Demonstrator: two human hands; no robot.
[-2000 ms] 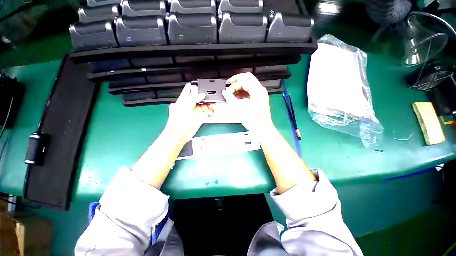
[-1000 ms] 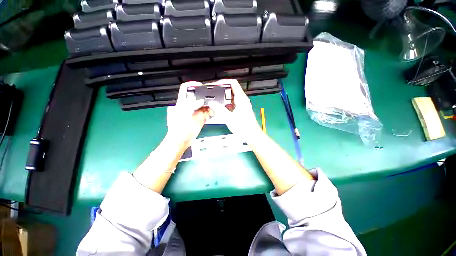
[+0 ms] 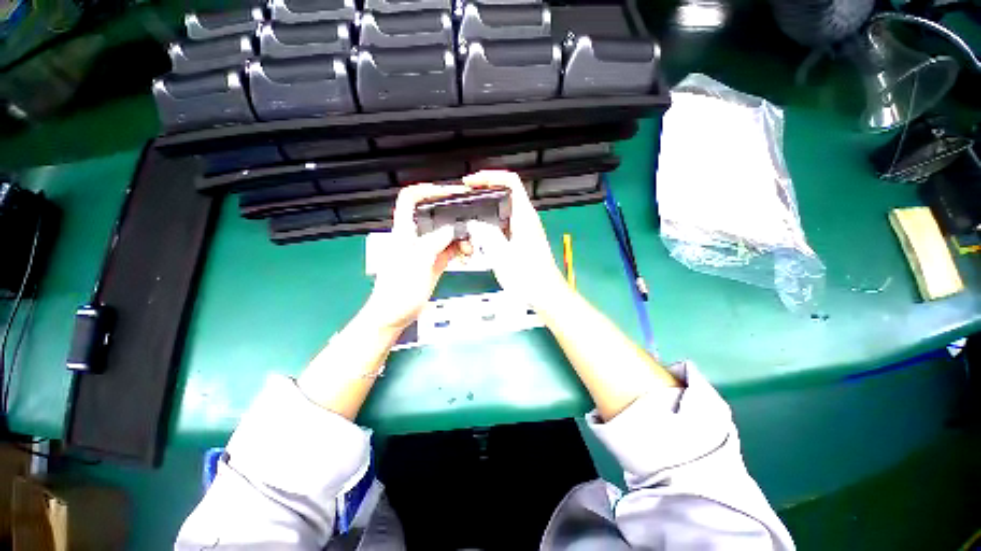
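Observation:
A dark grey device housing [image 3: 463,213] is held between both hands, in front of the stacked trays. My left hand [image 3: 407,253] grips its left side and my right hand [image 3: 516,242] its right side, with both thumbs on its near face. Fingers hide its ends. A white backing strip [image 3: 473,314] lies below the hands, with a dark pad partly visible at its left end by my left wrist. A second white sheet [image 3: 379,254] shows partly behind my left hand. A thin yellow-orange tool [image 3: 568,263] lies right of my right hand.
The upper tray [image 3: 409,124] of grey units sits on stacked trays at the back. The left tray [image 3: 140,312] bears one black housing [image 3: 90,338]. Right: blue tool [image 3: 624,242], clear bag [image 3: 726,183], yellow block [image 3: 926,253].
Both hands have closed around the housing, thumbs now on its face, and the housing is tilted differently. The yellow-orange tool has come into view beside my right hand. The camera view has shifted slightly.

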